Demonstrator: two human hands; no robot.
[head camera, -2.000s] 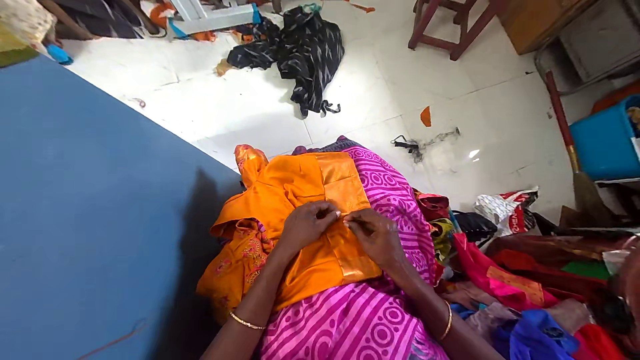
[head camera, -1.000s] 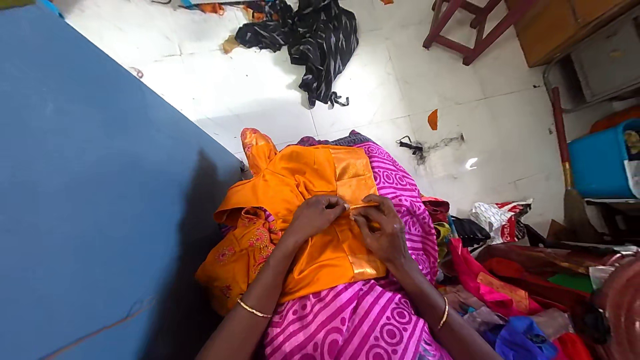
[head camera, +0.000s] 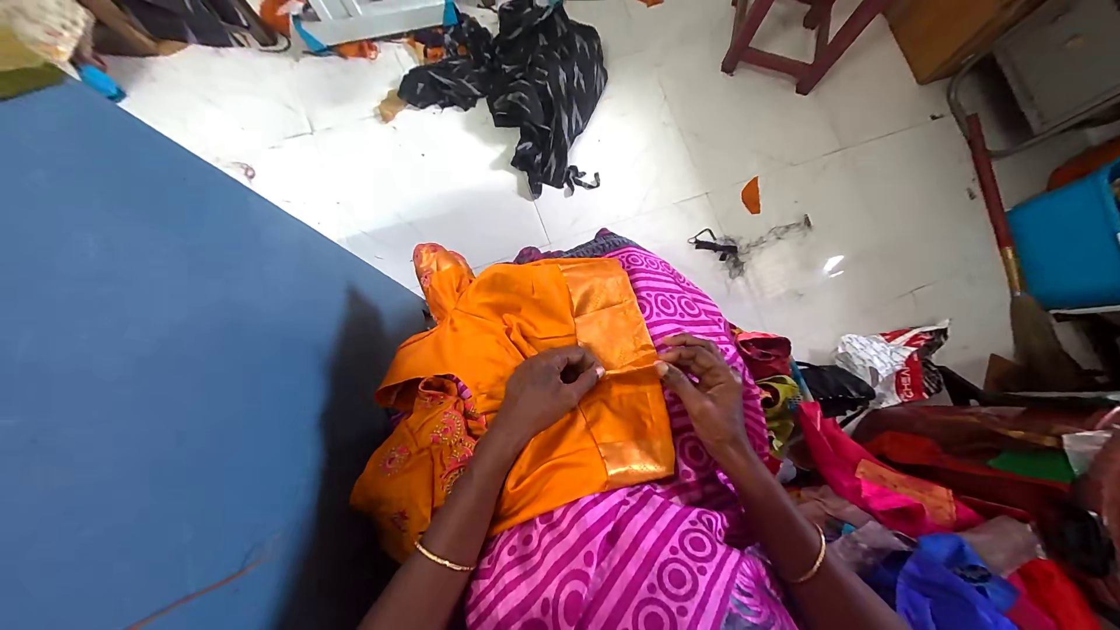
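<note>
An orange garment (head camera: 542, 306) with a shiny gold border (head camera: 612, 324) and an embroidered part at the left lies over my lap, on pink patterned cloth (head camera: 612, 560). My left hand (head camera: 556, 385) pinches the orange fabric between thumb and forefinger beside the inner edge of the border. At the border's outer edge, my right hand (head camera: 700, 385) pinches the same fabric with thumb and finger. A crease runs between the two hands. Whether a needle or thread is between the fingertips cannot be told.
A blue surface (head camera: 175, 306) fills the left side. Black patterned cloth (head camera: 551, 79) and an orange scrap (head camera: 751, 195) lie on the tiled floor. A red stool (head camera: 779, 61), a broom (head camera: 1032, 332) and a blue bin (head camera: 1067, 236) stand beyond. Colourful fabrics (head camera: 945, 569) are heaped at the right.
My hands have moved apart; they were close together over the gold border, and now the right one is at its outer edge.
</note>
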